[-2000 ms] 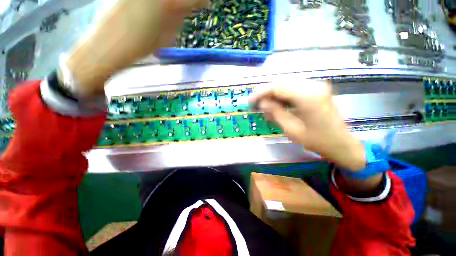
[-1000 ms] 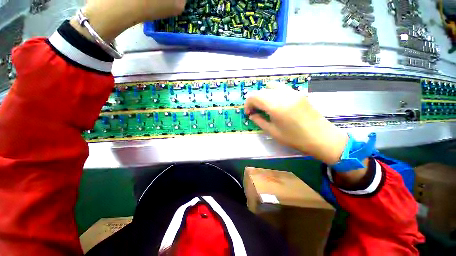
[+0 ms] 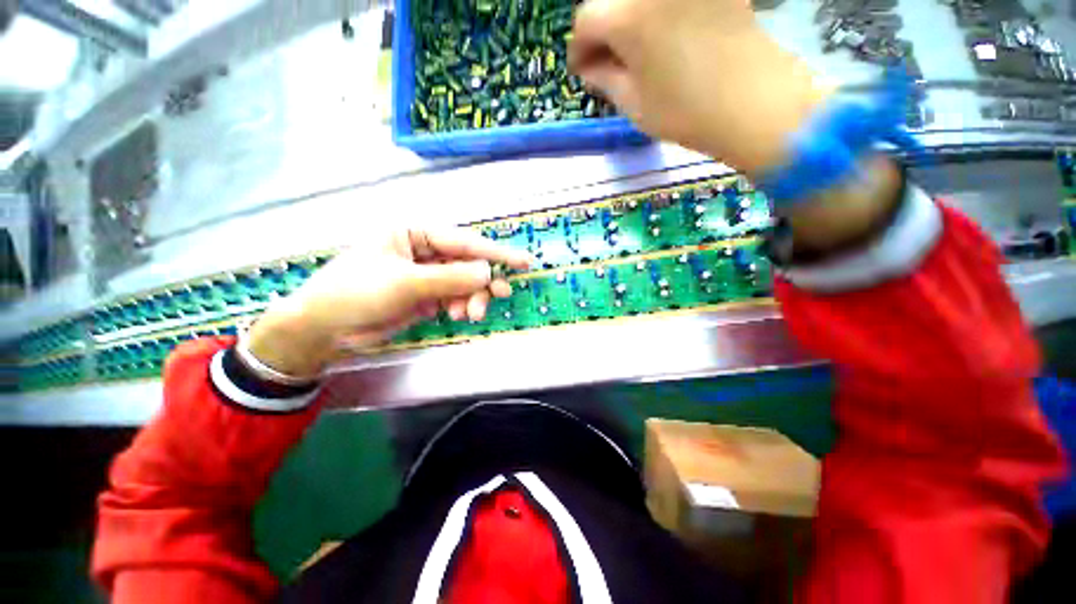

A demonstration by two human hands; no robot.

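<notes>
My left hand [image 3: 378, 293] is low over the green PCB panel [image 3: 643, 281], palm partly up. Its thumb and index fingertips pinch a small dark electrolytic capacitor [image 3: 498, 274]. Small blue and dark parts stand in rows on the panel. My right hand [image 3: 673, 71] is above the right part of the blue component bin [image 3: 519, 144], with its fingers curled and blurred. Whether it holds anything cannot be told. The bin holds a heap of dark capacitors with yellow-green stripes. The right forearm hides the bin's right side.
More panels [image 3: 177, 309] lie on the conveyor at the left. The silver front rail [image 3: 590, 354] runs along the near edge. Metal-cased parts [image 3: 861, 30] lie on the bench at the back right. A brown carton [image 3: 737, 466] stands below the line.
My left hand has moved from the bin down to the panel. My right hand has moved from the panel up to the bin. The view has shifted, showing more of the line's left side.
</notes>
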